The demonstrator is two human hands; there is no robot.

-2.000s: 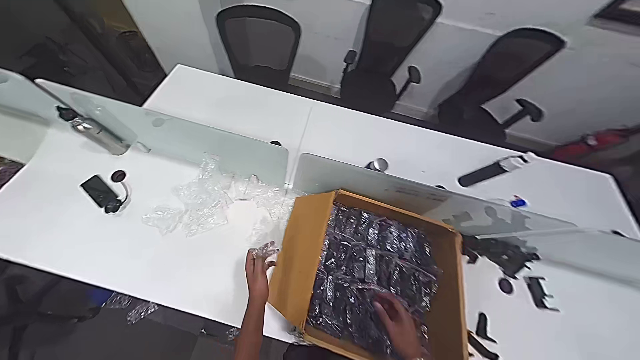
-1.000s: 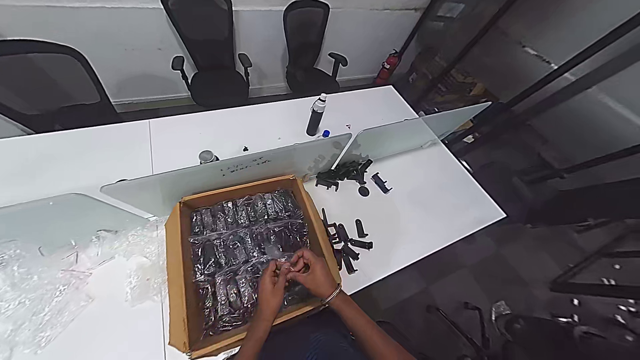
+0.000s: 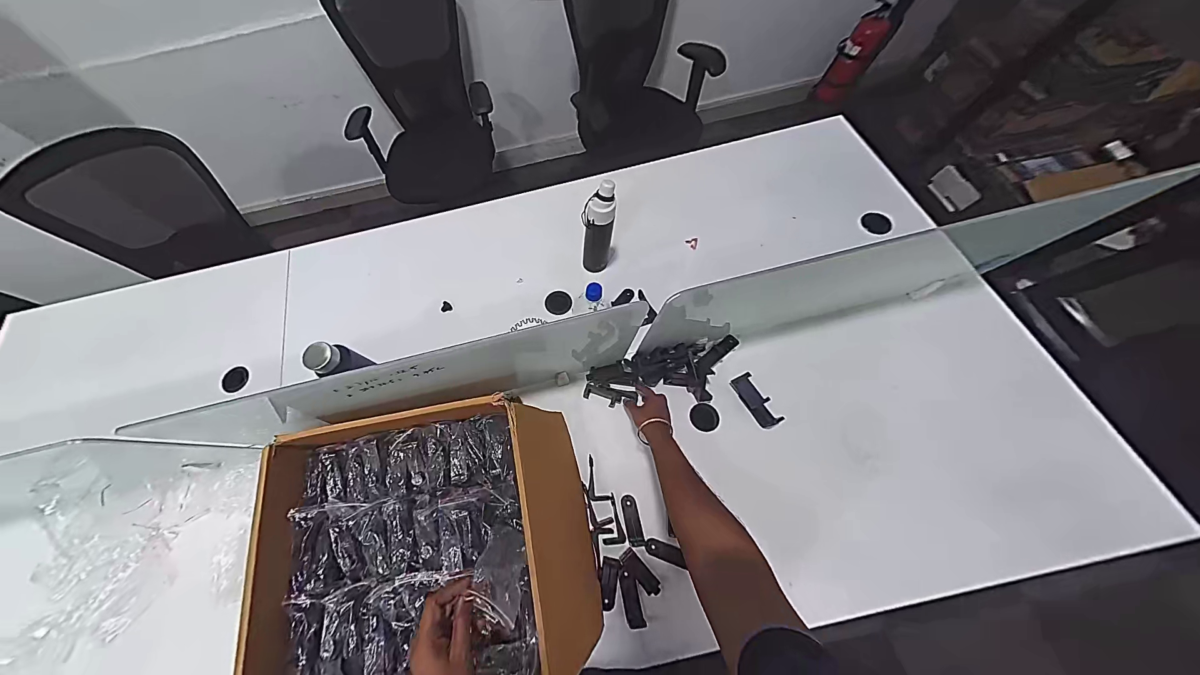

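My left hand is over the near right part of an open cardboard box, its fingers closed on a clear plastic bag. Rows of dark parts in clear bags fill the box. At the far side of the desk, my right hand reaches to a pile of black plastic parts by the glass partition. Its fingertips touch a black plastic bracket at the pile's near left; whether they grip it is unclear. More black parts lie right of the box.
Crumpled clear wrappers lie left of the box. A glass partition runs behind it. Beyond stand a bottle and a dark cylindrical container. A single black bracket and a round black desk grommet are right of the pile.
My hands were together over the box one second ago. Now my right hand is out at the pile of black parts, while my left stays over the box. The view has shifted.
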